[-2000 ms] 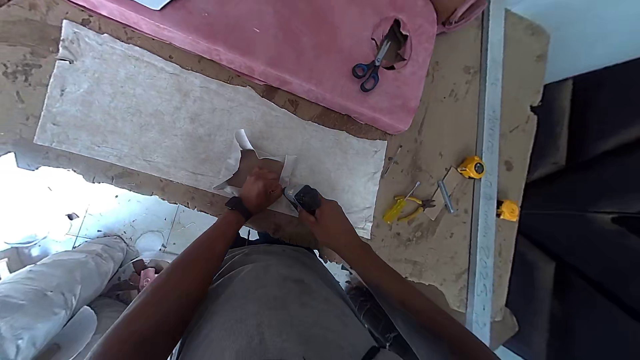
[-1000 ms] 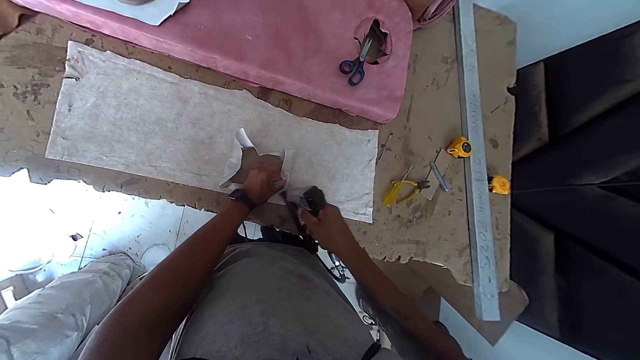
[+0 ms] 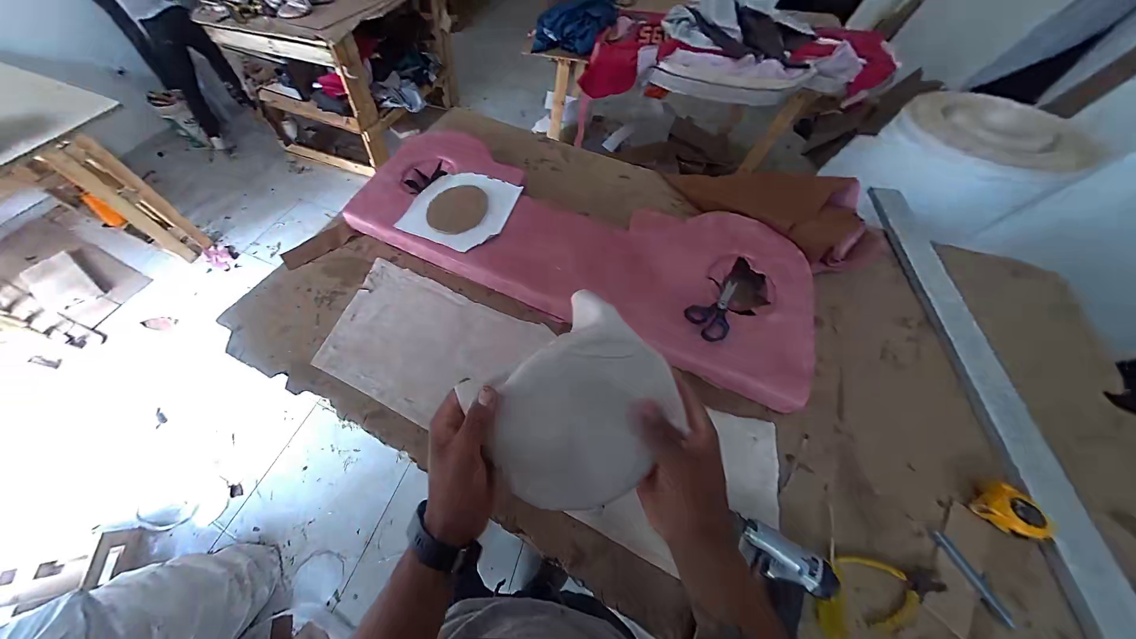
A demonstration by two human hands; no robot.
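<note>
A pale, fabric-covered round piece [image 3: 577, 417] is held up over the table between my two hands. My left hand [image 3: 463, 461] grips its left edge, thumb on top, with a watch on that wrist. My right hand [image 3: 683, 470], slightly blurred, grips the right edge. Beneath lies a long off-white fabric strip [image 3: 417, 346]. Beside my right forearm rests a metal staple gun [image 3: 785, 557]. Scissors [image 3: 714, 315] lie at the hole in the pink upholstered panel [image 3: 568, 257]. A white sheet with a round brown disc [image 3: 457, 210] lies on the panel's left part.
At the right are a long metal bar [image 3: 985, 382], a yellow tape measure [image 3: 1012, 510], yellow-handled pliers [image 3: 874, 595] and a thin metal rod [image 3: 974, 579]. Behind stand a large white roll [image 3: 976, 169], a cloth-laden table [image 3: 737, 80] and a wooden shelf [image 3: 328, 89]. A person [image 3: 186, 62] stands far left.
The pale piece, earlier worked on at the strip, is now lifted in both hands. The black-handled tool has left my right hand. The view has tilted up, showing more of the room.
</note>
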